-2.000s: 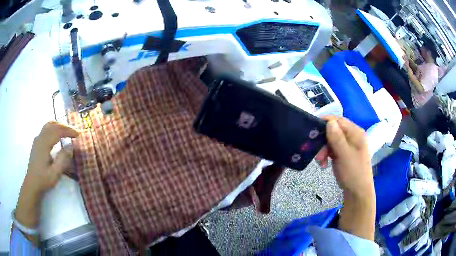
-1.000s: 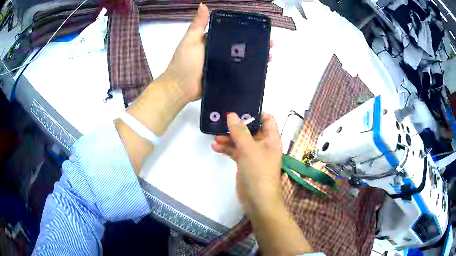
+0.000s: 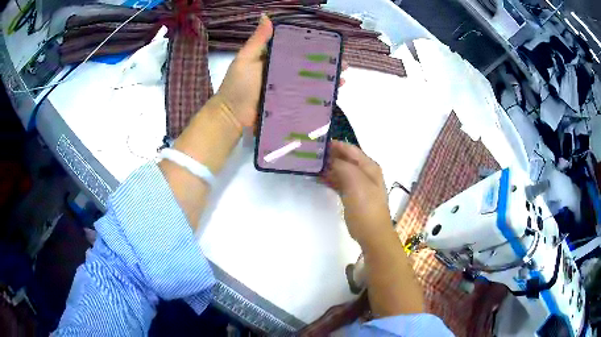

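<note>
A black-edged smartphone (image 3: pixel 296 99) is upright over the white table, its screen lit pink with green bars. My left hand (image 3: pixel 247 79) holds it from the left side, thumb along the edge and some fingertips showing at the right. My right hand (image 3: pixel 356 178) is at the lower right corner of the phone, fingers bent and partly blurred; whether it grips the phone is unclear. The checked garment panel (image 3: pixel 455 289) lies under the sewing machine head (image 3: pixel 474 210), to the right of my right forearm. A checked piece (image 3: pixel 455 155) extends beyond the needle area.
A bundle of checked strips (image 3: pixel 118 33) lies along the far left of the white table (image 3: pixel 263 230), with one band hanging toward me. The ruler-marked table edge (image 3: pixel 244 306) runs in front. White and dark cloth scraps (image 3: pixel 540 112) are piled beyond, at right.
The phone screen has gone from dark to a pink lit page. My right thumb has left the screen, and the hand has moved to the lower right edge. The green ribbon is no longer visible.
</note>
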